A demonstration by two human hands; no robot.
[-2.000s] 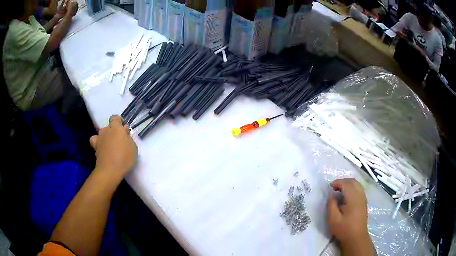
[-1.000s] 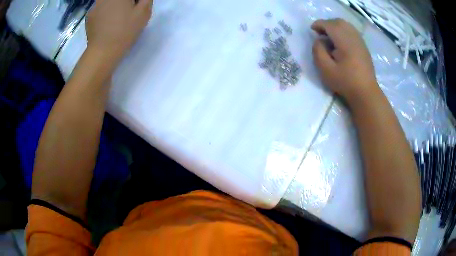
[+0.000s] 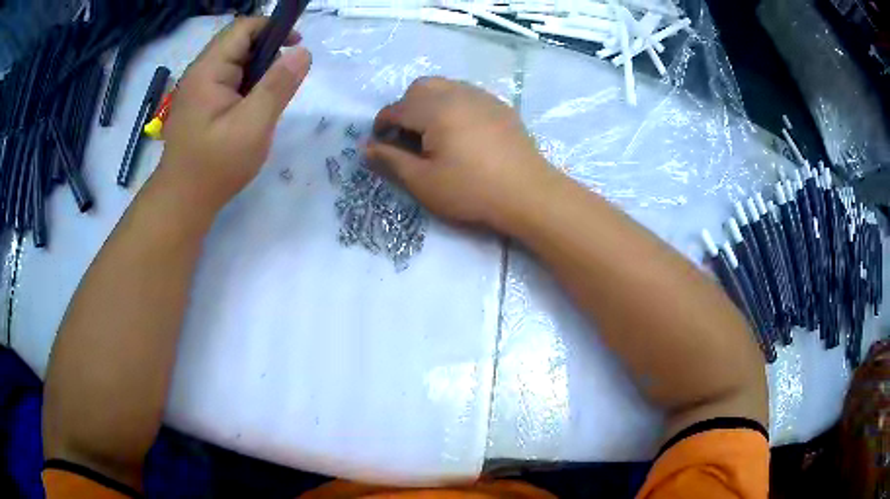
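My left hand [image 3: 229, 107] is closed around a dark black tube [image 3: 272, 39] at the upper left; the tube points up and slightly right. My right hand [image 3: 454, 146] is over the upper right edge of the heap of small silvery metal parts [image 3: 381, 216], with thumb and index finger close together. Its fingertips are blurred, so whether it holds a metal part cannot be told. The heap lies on the white film-covered table [image 3: 322, 341].
Loose black tubes [image 3: 39, 146] lie at the left, beside the yellow end of a screwdriver [image 3: 153, 128]. White rods [image 3: 546, 24] lie on clear plastic [image 3: 625, 146] at the back. Tubes with white ends [image 3: 800, 253] are fanned at the right. A brown object [image 3: 869, 429] shows at the lower right edge.
The view has swung, now showing more of the right side. My left hand now shows a black tube in its grip. My right hand has moved left from beside the metal heap to over its edge.
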